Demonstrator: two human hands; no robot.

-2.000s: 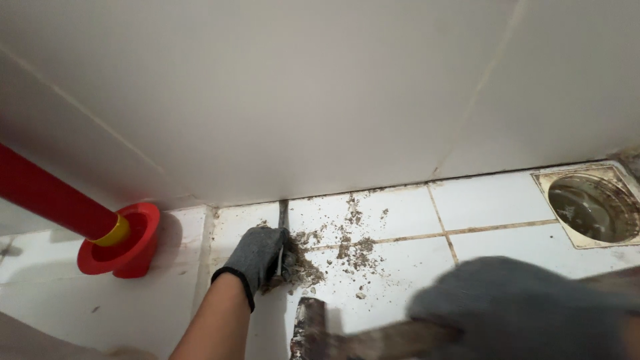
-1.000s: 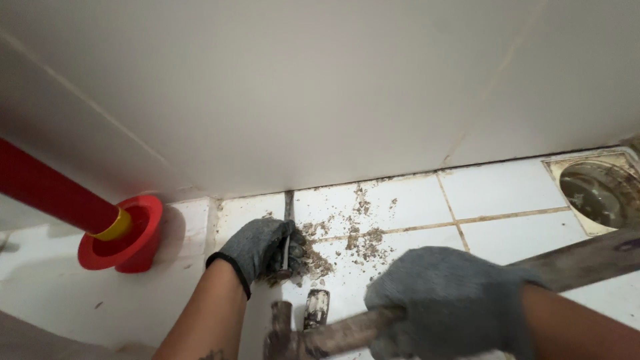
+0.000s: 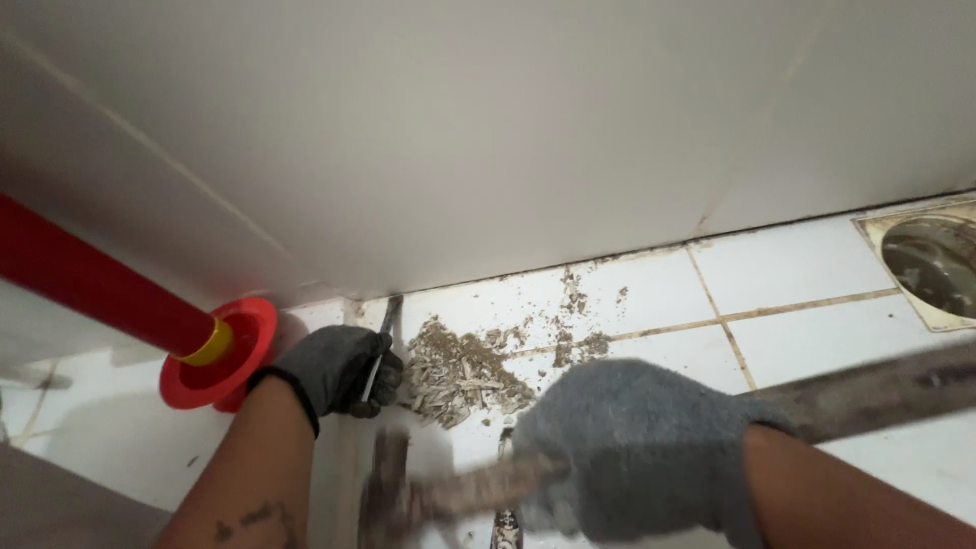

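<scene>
My left hand (image 3: 343,371), in a grey work glove, grips a metal chisel (image 3: 391,314) whose far end meets the joint between floor tile and wall. My right hand (image 3: 625,450), gloved too, is closed around the wooden handle of a hammer (image 3: 386,488); the head is blurred and sits just below the chisel's near end, apart from it. A heap of broken grout and grit (image 3: 465,374) lies on the white tiles between and beyond my hands. Partly hidden by the hammer handle, a patterned object (image 3: 506,530) rests on the floor.
A red plunger (image 3: 259,343) with a yellow collar stands at the left, close to my left hand. At the far right, an uncovered square floor drain (image 3: 934,263) sits in the tiles. The white wall (image 3: 488,145) rises directly behind the work. Brown grout lines cross the floor.
The debris heap beside my left hand shows more fully than before. My right hand, with the hammer, was farther right two seconds ago and has come in toward the chisel.
</scene>
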